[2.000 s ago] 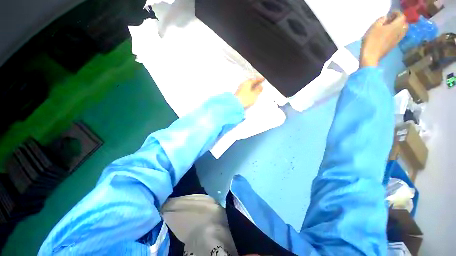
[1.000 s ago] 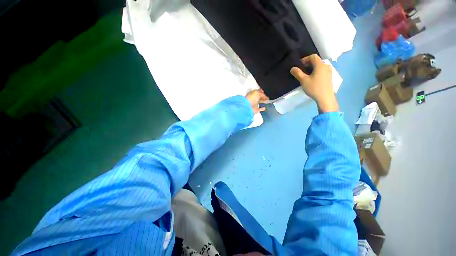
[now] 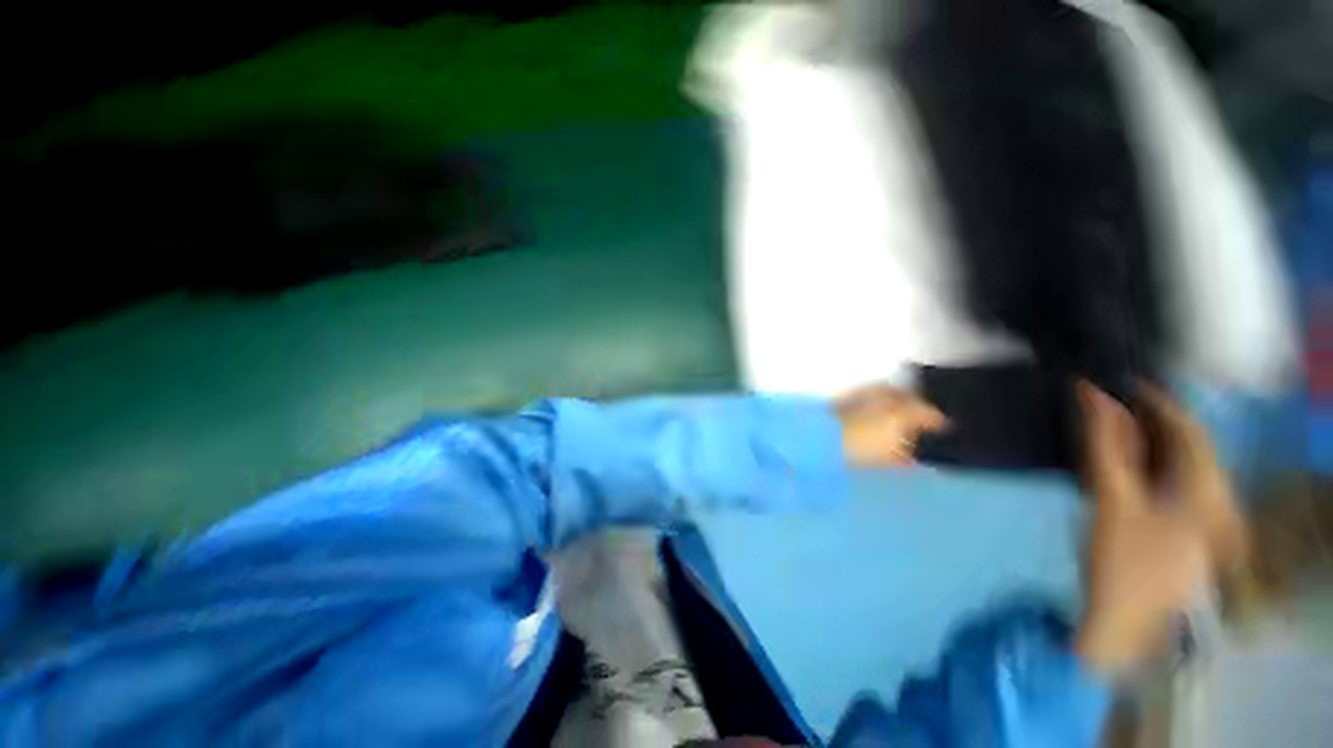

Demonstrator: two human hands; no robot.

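Observation:
The picture is strongly blurred. A large black foam sheet (image 3: pixel 1031 176) lies on white wrapping (image 3: pixel 819 219) at the upper right. A small flat black piece (image 3: pixel 1001 417) is at the sheet's near end, between my hands; whether it is separate from the sheet cannot be told. My left hand (image 3: pixel 889 427) grips the piece's left edge. My right hand (image 3: pixel 1155 504) is at its right edge, fingers on it, partly blurred.
The dark green ledge (image 3: pixel 585 278) runs across the left and middle, with the bright green belt (image 3: pixel 483 66) behind. Dark, unclear shapes (image 3: pixel 336 212) lie on the ledge at left. Blue floor (image 3: pixel 877 585) shows below my hands. Blurred cartons stand at far right.
The view has turned left, so the sheet and wrapping appear farther right. A small black piece now shows between my hands at the sheet's near end.

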